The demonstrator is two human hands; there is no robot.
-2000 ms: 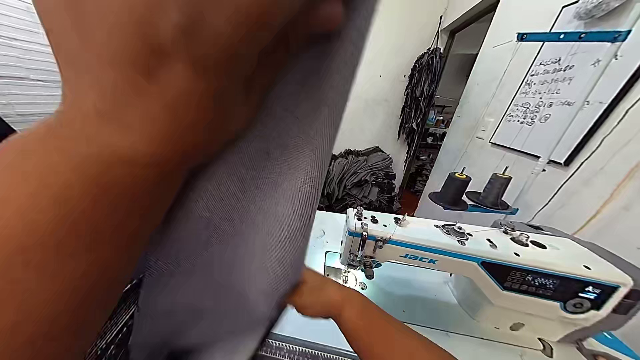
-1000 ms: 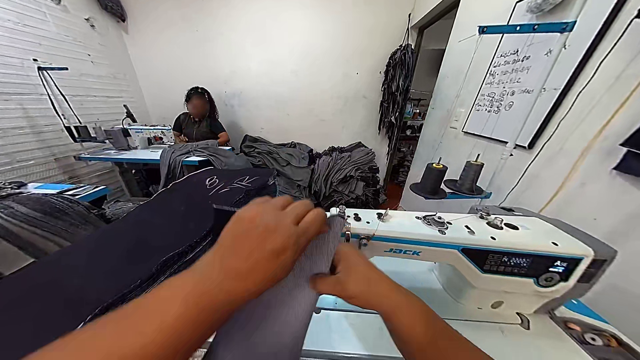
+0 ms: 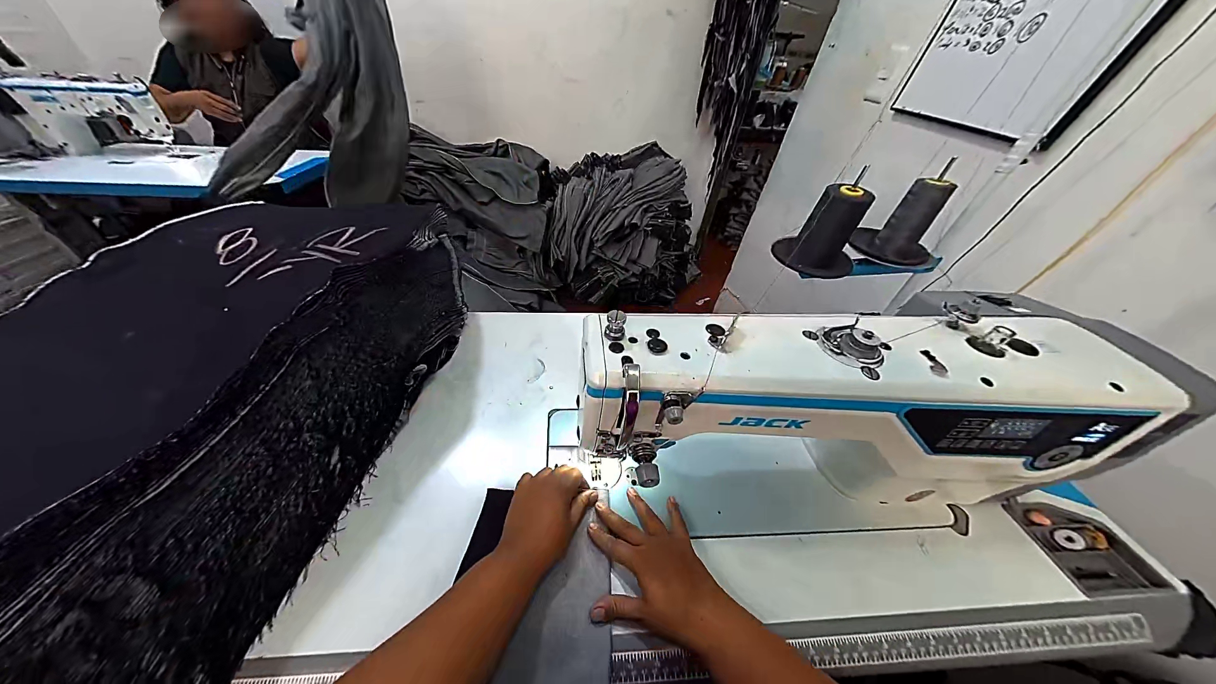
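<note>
A white Jack sewing machine [image 3: 855,408] stands on the table, its needle area lit. A grey fabric piece [image 3: 570,608] with a dark part at its left lies up to the presser foot [image 3: 600,467]. My left hand [image 3: 546,513] holds the fabric just in front of the foot, its fingers bent on the cloth. My right hand [image 3: 655,565] lies with fingers spread along the fabric's right edge, partly on the machine bed. Whether the needle is in the cloth cannot be seen.
A stack of dark cut fabric [image 3: 218,380] with chalk marks covers the left side. Two black thread cones [image 3: 836,223] stand behind the machine. A ruler strip [image 3: 883,646] runs along the front edge. A co-worker [image 3: 228,76] sits beyond, near heaped grey garments [image 3: 617,218].
Both hands have come down with the grey fabric to the presser foot. My right hand has spread its fingers. Grey cloth is now raised beside the co-worker. The view has tilted down.
</note>
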